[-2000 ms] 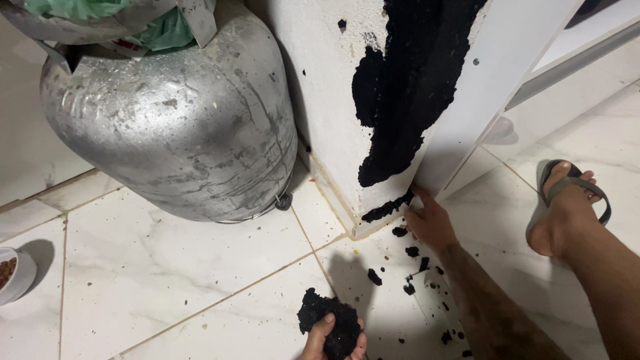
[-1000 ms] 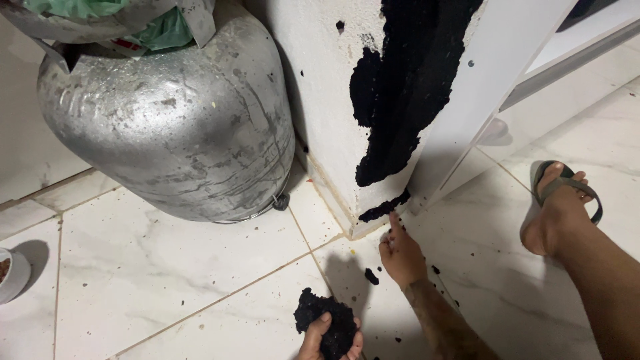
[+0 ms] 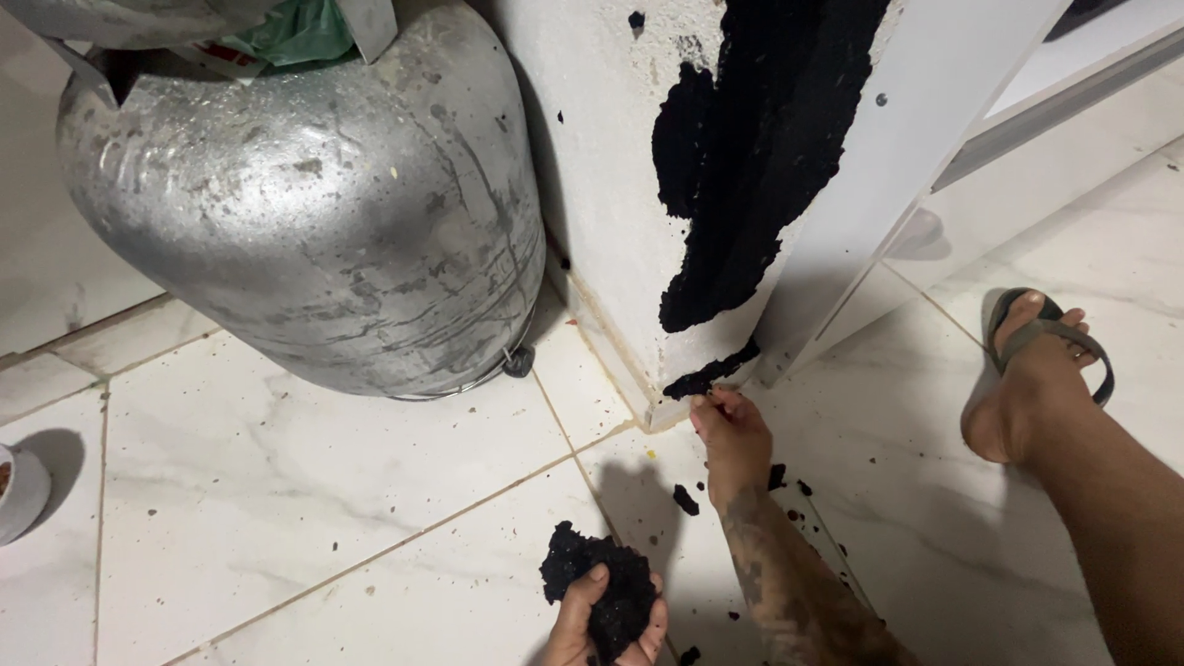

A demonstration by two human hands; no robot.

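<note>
My left hand (image 3: pixel 606 615) holds a crumbly black lump (image 3: pixel 601 578) above the floor tiles at the bottom centre. My right hand (image 3: pixel 735 435) is at the foot of a white wall corner (image 3: pixel 601 176), its fingertips bent against the lower edge of a thin black strip (image 3: pixel 712 370). Whether anything is pinched between those fingertips cannot be told. Higher on the wall a large, rough-edged black patch (image 3: pixel 768 157) is stuck on, with bare white wall between it and the strip. Black crumbs (image 3: pixel 685 500) lie on the floor near my right forearm.
A scuffed silver gas cylinder (image 3: pixel 314 213) stands left of the wall, with a green plastic bag (image 3: pixel 301 32) at its top. A white bowl (image 3: pixel 23 495) is at the left edge. White furniture (image 3: pixel 925 102) adjoins the wall's right side. A sandalled foot (image 3: pixel 1027 388) rests at right.
My right hand has shifted left along the wall's foot, toward the corner, and its fingers are now more bent. My left hand keeps the black lump in about the same place.
</note>
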